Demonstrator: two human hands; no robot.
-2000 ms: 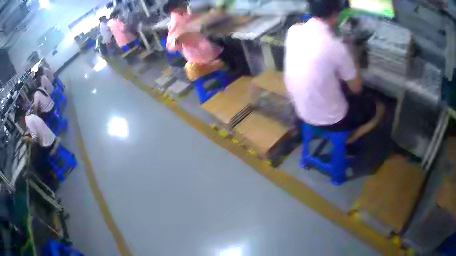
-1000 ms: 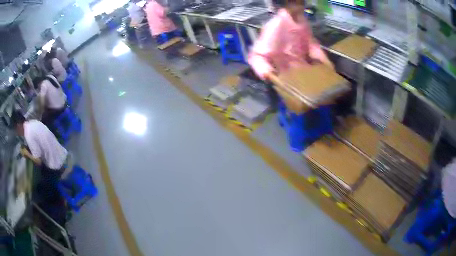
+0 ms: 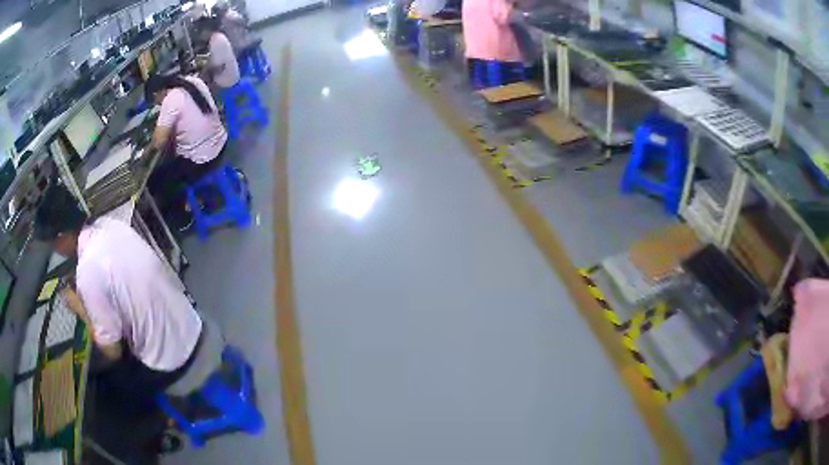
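Note:
Neither of my hands is in the picture. Nearest in front of me is the grey aisle floor [image 3: 427, 345], with a yellow line along each side. To the right, low stacks stand on the floor inside yellow-black markings: a grey-white stack [image 3: 684, 347], a brown-topped stack [image 3: 668, 249] and a dark stack [image 3: 723, 275]. What they hold is too blurred to tell.
A person in a pale shirt [image 3: 136, 295] sits at the left bench on a blue stool [image 3: 218, 400]; others sit beyond. A person's pink sleeve [image 3: 809, 350] is cut off at the right edge. An unoccupied blue stool [image 3: 656, 162] stands by the right benches.
The view has moved forward along the aisle and turned right to left across it. The person carrying a brown-topped stack has shifted to the right edge, mostly out of view.

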